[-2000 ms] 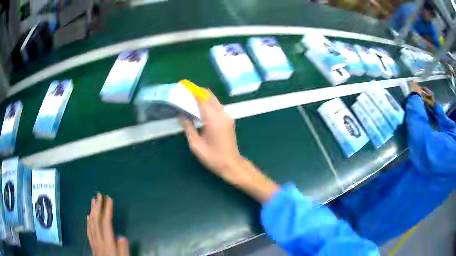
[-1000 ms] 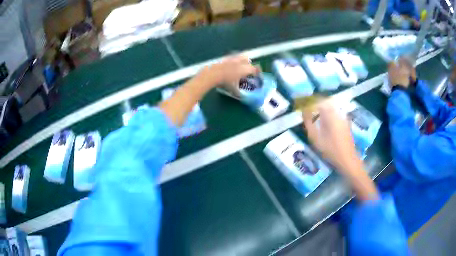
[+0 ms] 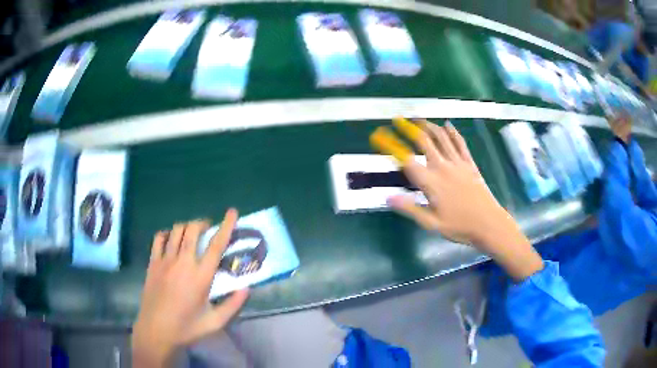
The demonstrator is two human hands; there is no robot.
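Observation:
A blue-and-white printed outer sleeve (image 3: 277,241) with a curled watch picture lies on the green bench. My left hand (image 3: 184,280) is over its left side, fingers spread, thumb and forefinger at its edges; whether it grips is unclear. To the right, a white inner box (image 3: 340,188) with a black strap shape lies flat on the bench. My right hand (image 3: 450,187), with yellow-orange finger cots on two fingers, is spread over the right end of this box and hides it. Whether the sleeve is empty cannot be seen.
Upright-looking blue-and-white cartons (image 3: 99,208) stand at the left; more cartons (image 3: 529,162) lie at the right. Beyond the white divider rail (image 3: 288,111), the green conveyor (image 3: 277,61) carries spaced cartons. A person in blue (image 3: 619,208) works at the right. The bench's front edge curves below.
Both hands have come back from the belt and cartons at the right to the near bench. The sleeve and the white inner box now lie apart under them.

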